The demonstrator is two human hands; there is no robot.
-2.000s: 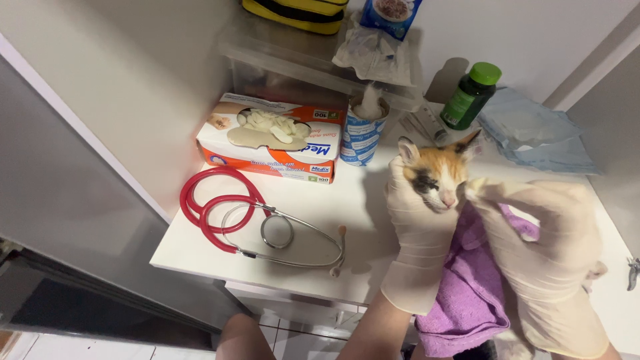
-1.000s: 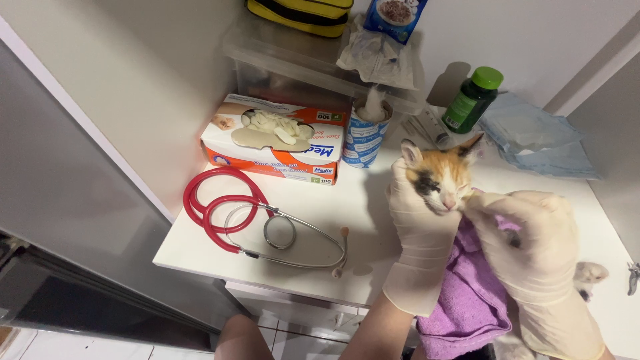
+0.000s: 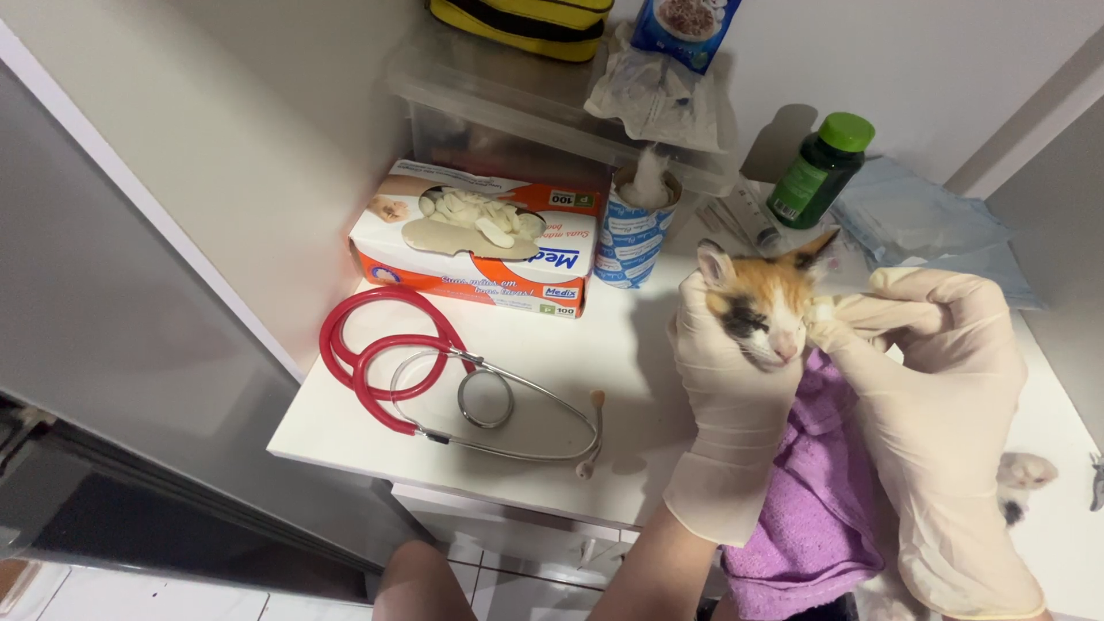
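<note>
A calico kitten [image 3: 770, 297] faces the camera, its body partly wrapped in a purple towel [image 3: 806, 509]. My left hand [image 3: 733, 405], in a pale latex glove, is closed around the kitten's head and neck from the left side. My gloved right hand [image 3: 931, 371] pinches a small white piece, perhaps cotton, against the kitten's face beside the eye on the right of the view. One kitten paw [image 3: 1026, 472] shows beyond my right wrist. The fingertips of my left hand are hidden behind the head.
A red stethoscope [image 3: 448, 349] lies left on the white tabletop [image 3: 345, 448]. Behind it stand a glove box [image 3: 483, 280], a blue-and-white cotton roll [image 3: 634, 237] and a green-capped bottle [image 3: 819, 172]. Light-blue pads [image 3: 923, 211] and a syringe [image 3: 755, 211] lie at the back, near a clear plastic bin [image 3: 509, 121].
My right hand stays beside the kitten's face with only slight finger movement. My left hand keeps its hold on the head.
</note>
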